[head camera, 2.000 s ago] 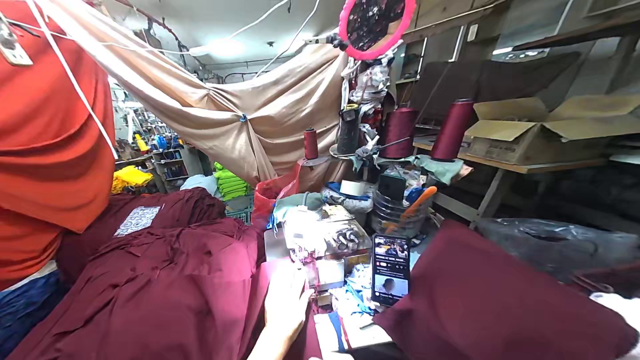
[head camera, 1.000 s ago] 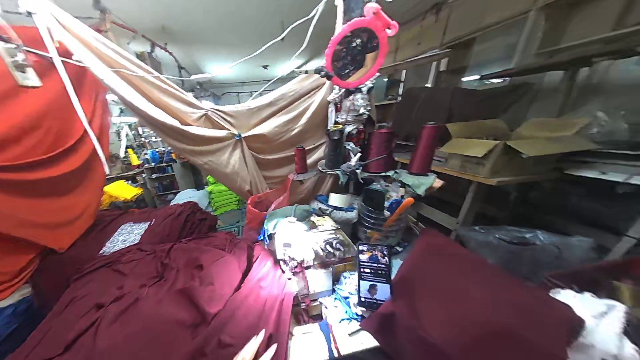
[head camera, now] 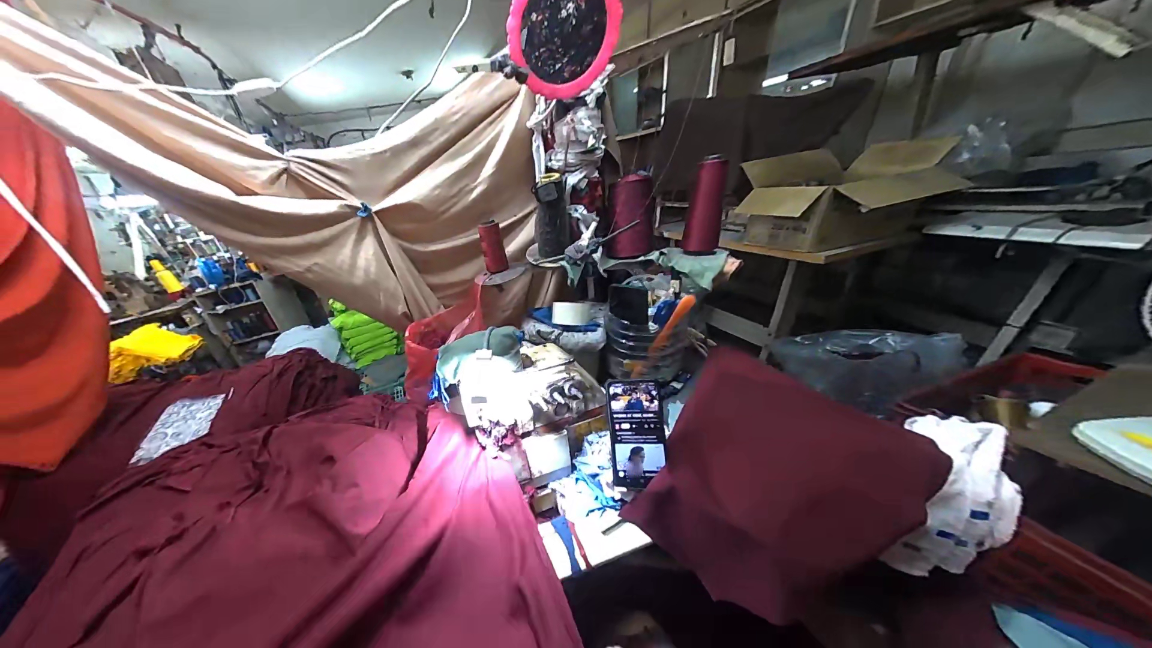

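Neither of my hands can be made out for certain in the head view; a dim blurred patch at the bottom edge is too dark to tell. A large heap of maroon fabric (head camera: 324, 513) covers the left side, brightly lit near the sewing machine (head camera: 495, 387). Another maroon cloth (head camera: 792, 486) lies to the right, beside a white cloth (head camera: 963, 495). Between the two maroon pieces a smartphone (head camera: 636, 432) stands upright with its screen lit. Blue and white scraps (head camera: 589, 477) lie beside the phone.
Maroon thread cones (head camera: 633, 216) stand behind the machine, near a clear plastic container (head camera: 639, 346) holding an orange-handled tool. An open cardboard box (head camera: 810, 216) rests on a wooden table at right. A pink-framed mirror (head camera: 564, 45) hangs above. A red crate (head camera: 1062, 567) is at lower right.
A hand lay near the machine two seconds ago, and only fingertips showed at the bottom edge one second ago. No hand shows clearly now. The view has shifted.
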